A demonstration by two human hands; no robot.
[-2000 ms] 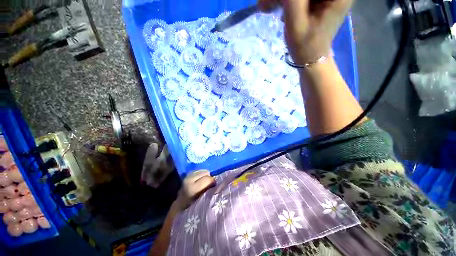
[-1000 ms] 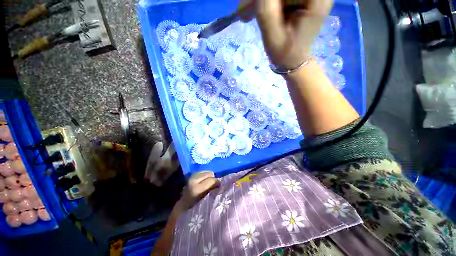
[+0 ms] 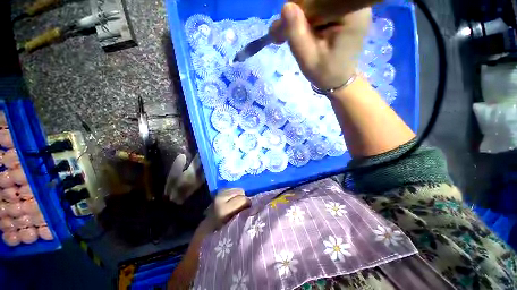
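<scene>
A blue tray (image 3: 198, 144) holds rows of clear ribbed round plastic parts (image 3: 250, 117), bluish-white under glare. My right hand (image 3: 329, 48) is shut on a soldering iron (image 3: 253, 47), with its wooden handle at the top edge. The tip points down-left, over the parts in the upper left of the tray; whether it touches one I cannot tell. The iron's black cord (image 3: 442, 68) loops round my right forearm and passes over the apron. My left hand (image 3: 231, 205) is curled at the tray's near left corner, its fingers bent; what it holds is hidden.
On the speckled bench left of the tray lie a white glove (image 3: 184, 180), a spare iron (image 3: 143, 127) and a yellow-orange item (image 3: 130, 156). Two wooden-handled irons rest on a grey block (image 3: 115, 28). A power strip (image 3: 79, 170) stands beside a blue tray of pink balls (image 3: 17, 207).
The view has shifted, so the tray sits further right. My right hand has moved the iron's tip from the upper parts slightly down the tray. My left hand stays at the near corner.
</scene>
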